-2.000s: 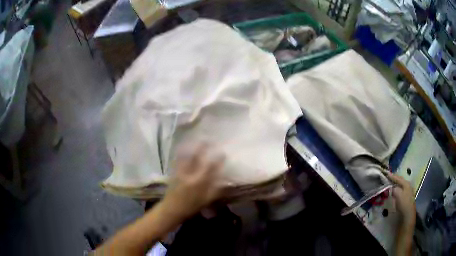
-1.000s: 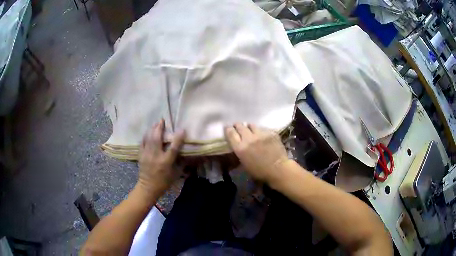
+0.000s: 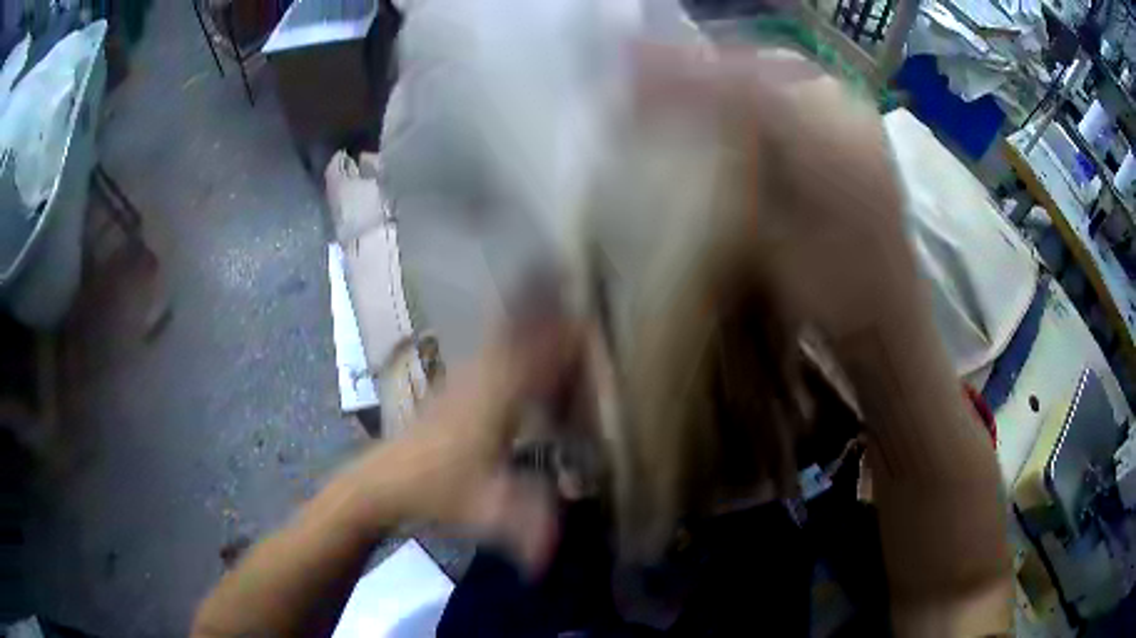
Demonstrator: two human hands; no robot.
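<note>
The pale beige garment panels (image 3: 455, 187) are raised in front of me, folding and strongly blurred. My right hand (image 3: 698, 94) is high at the upper middle, blurred, and seems to grip the panels' upper part. My left hand (image 3: 517, 418) is at the centre against the panels' near side; blur hides whether its fingers hold them. Tied beige bundles (image 3: 374, 256) show low at the left, beyond the raised panels. The red handle of the scissors (image 3: 982, 414) shows partly at the right, mostly hidden behind my right forearm.
Another beige panel (image 3: 978, 262) lies on the cream machine table (image 3: 1059, 355) at the right, over dark blue cloth. A machine with a metal plate (image 3: 1086, 436) stands there. A white sheet (image 3: 399, 596) is low by my legs. A box (image 3: 324, 62) and a pale-lined cart (image 3: 50, 162) stand left.
The panels have gone from lying flat under both hands to being lifted and folded. My right hand has risen; my left has moved inward. The tied bundles at the left have come into view.
</note>
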